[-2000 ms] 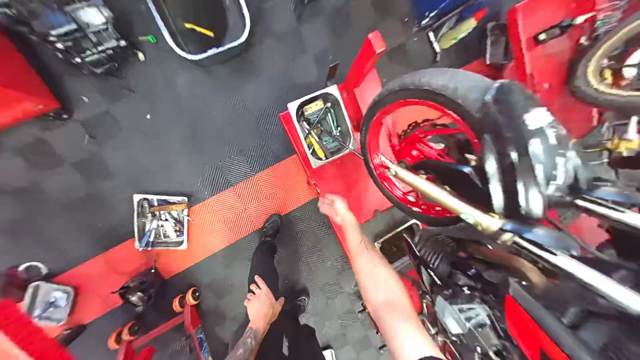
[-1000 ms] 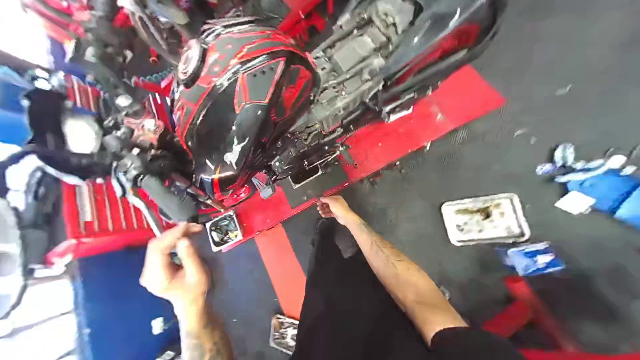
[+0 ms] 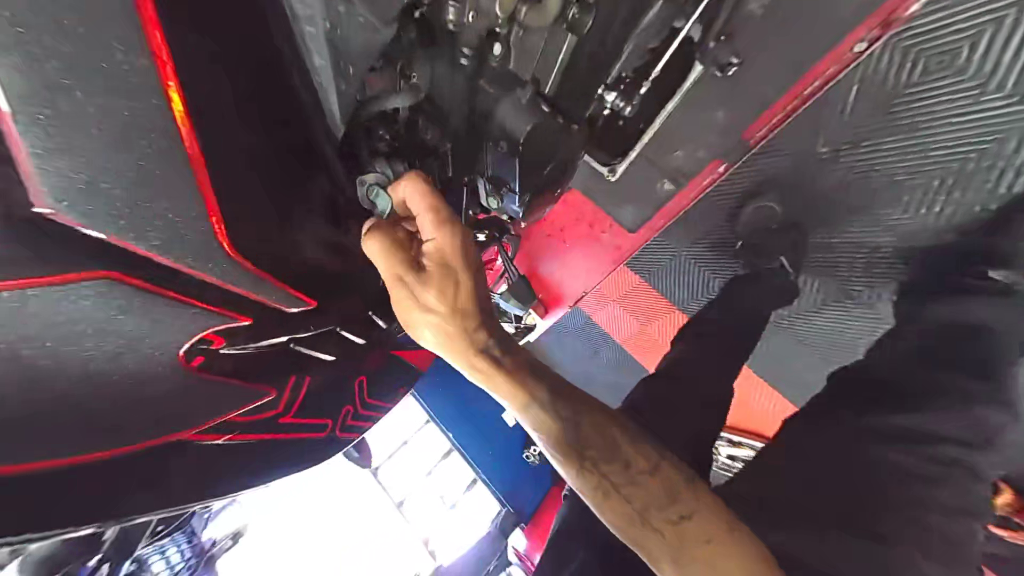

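My left hand (image 3: 432, 268) reaches up and left across the view, with thumb and a curled finger closed at a small grey-green part (image 3: 378, 198), perhaps a cap or knob. This part is at the edge of dark motorcycle machinery (image 3: 512, 120); how it is fixed cannot be told. Black body panels with red lines (image 3: 104, 352) fill the left side, close beside the hand. Behind the fingers, shadow hides much of the machinery. My right hand is outside the view.
Below the machinery lies a red platform surface (image 3: 572, 244) with a dark panel bordered by a red edge (image 3: 688, 196). My legs (image 3: 704, 352) are over black, grey and orange floor tiles (image 3: 636, 308). A blue surface (image 3: 480, 432) and a tray with metal items (image 3: 734, 454) are lower down.
The view has turned and come close to the motorcycle. My left hand, raised with nothing visible in it one second ago, is now at the small part. My right hand has left the view.
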